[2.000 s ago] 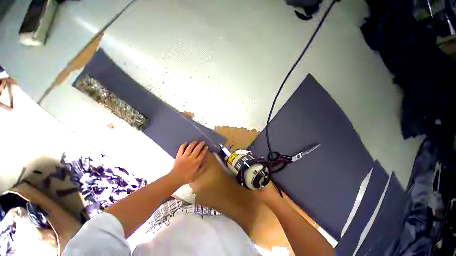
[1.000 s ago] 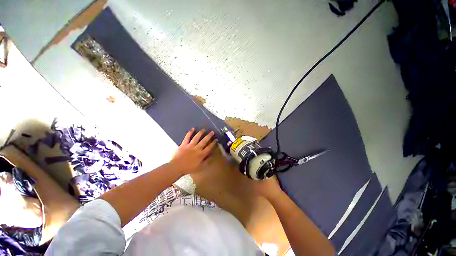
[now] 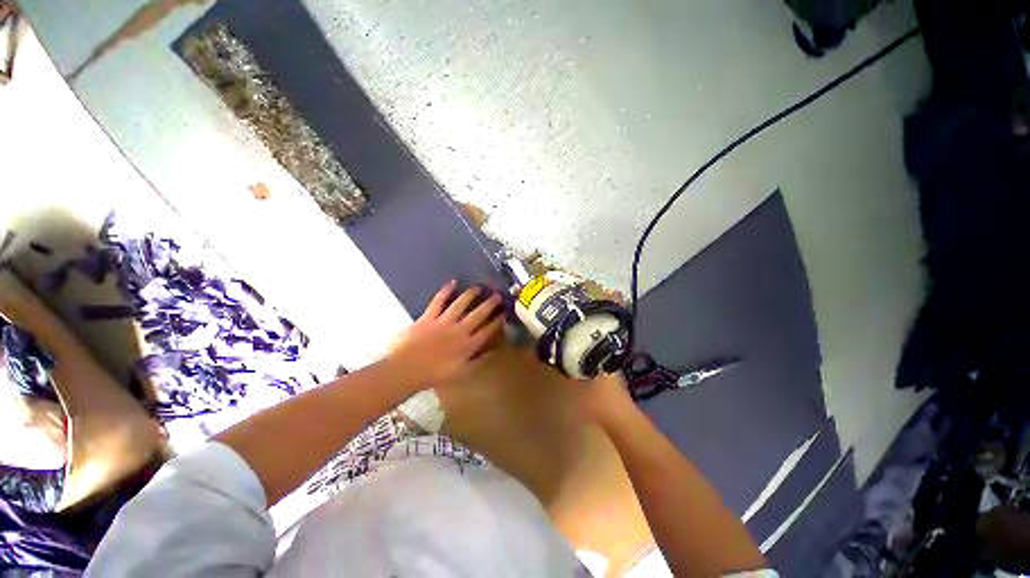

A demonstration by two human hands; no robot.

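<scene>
A silver and black electric cutter [image 3: 574, 327] with a yellow label stands at the near edge of a narrow dark grey fabric strip [image 3: 424, 231]. Its blade end is on the strip, beside a faint line. My right hand [image 3: 601, 393] is on the cutter from behind; its fingers are mostly hidden by the motor. My left hand [image 3: 454, 335] lies flat on the strip, just left of the cutter, fingers spread. A mottled brown-silver weight [image 3: 277, 124] rests on the strip's far part.
Shears [image 3: 683, 375] lie on a large dark grey fabric block [image 3: 734, 305] at right. A black cord [image 3: 723, 152] runs to the cutter. Brown paper [image 3: 561, 274] shows behind the cutter. Dark offcuts [image 3: 215, 322] lie below the table edge at left. Dark fabric [image 3: 971, 226] is heaped at far right.
The view has shifted and turned. The cutter has moved a little along the strip towards the weight. My left hand stays flat on the fabric, now closer beside the cutter.
</scene>
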